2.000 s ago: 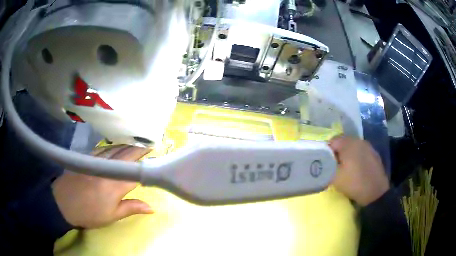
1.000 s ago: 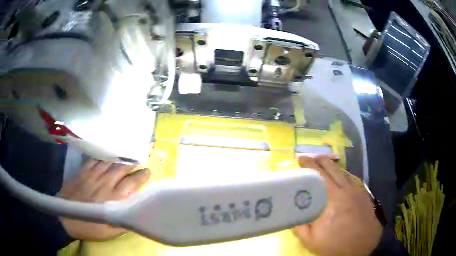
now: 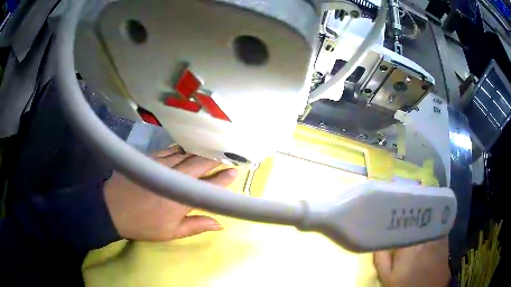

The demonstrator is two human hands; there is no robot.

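The yellow panel (image 3: 241, 258) lies in front of me, its middle washed out by glare. Its far part meets the yellow clamp frame (image 3: 330, 144), which has an open slot. My left hand (image 3: 148, 199) lies palm down on the panel's left side beside the sewing head, thumb spread from the fingers, holding nothing. My right hand (image 3: 417, 266) is at the panel's right side. The lamp covers its upper part, so its fingertips are hidden.
The white sewing head (image 3: 213, 73) with a red badge fills the upper left. The lamp paddle (image 3: 386, 216) and its bendy tube cross over the work. A metal clamp bracket (image 3: 392, 81) stands behind the frame. Yellow strips (image 3: 483, 260) and a tilted touchscreen (image 3: 490, 101) are at right.
The camera view has turned left, so machine and lamp sit further right in the picture. My left thumb is now spread wider. My right hand is lower, with more of it behind the lamp.
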